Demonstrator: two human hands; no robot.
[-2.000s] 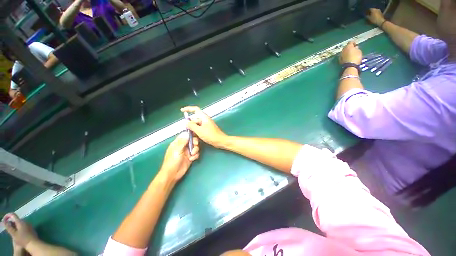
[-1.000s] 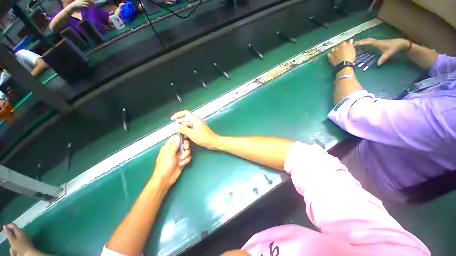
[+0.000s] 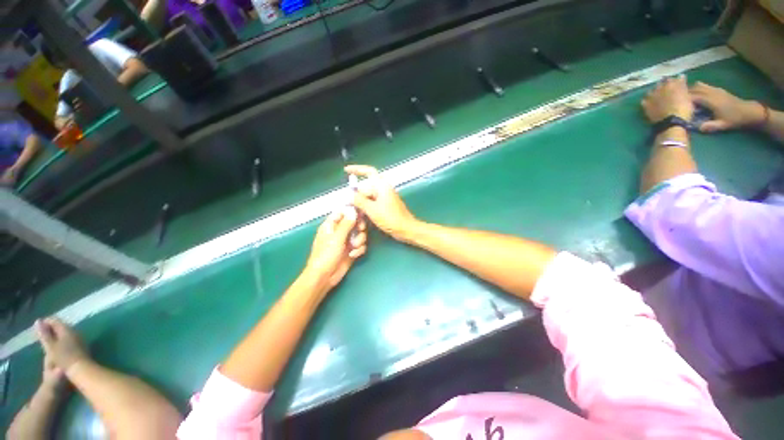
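My left hand (image 3: 337, 245) is closed around a slim pen body (image 3: 356, 230), held slanted just on the near side of the pale rail (image 3: 258, 230). Most of the pen is hidden by the fingers. My right hand (image 3: 378, 199) is just above and right of it, thumb and index finger at the pen's upper end, where a small pale tip (image 3: 353, 181) shows. The hands touch or nearly touch. The right wrist is above the glossy green bench (image 3: 481, 215).
Beyond the rail, single pens lie spaced along the dark green belt (image 3: 297, 163). A grey metal post (image 3: 69, 236) rises at the left. Another person's hands (image 3: 60, 348) are at lower left. A person in lilac (image 3: 713, 215) works at the right, a cardboard box (image 3: 761, 39) beyond.
The whole view has shifted, so my hands appear farther right. They keep nearly the same hold on the pen. The lilac-sleeved person's hands have come together over the pens there.
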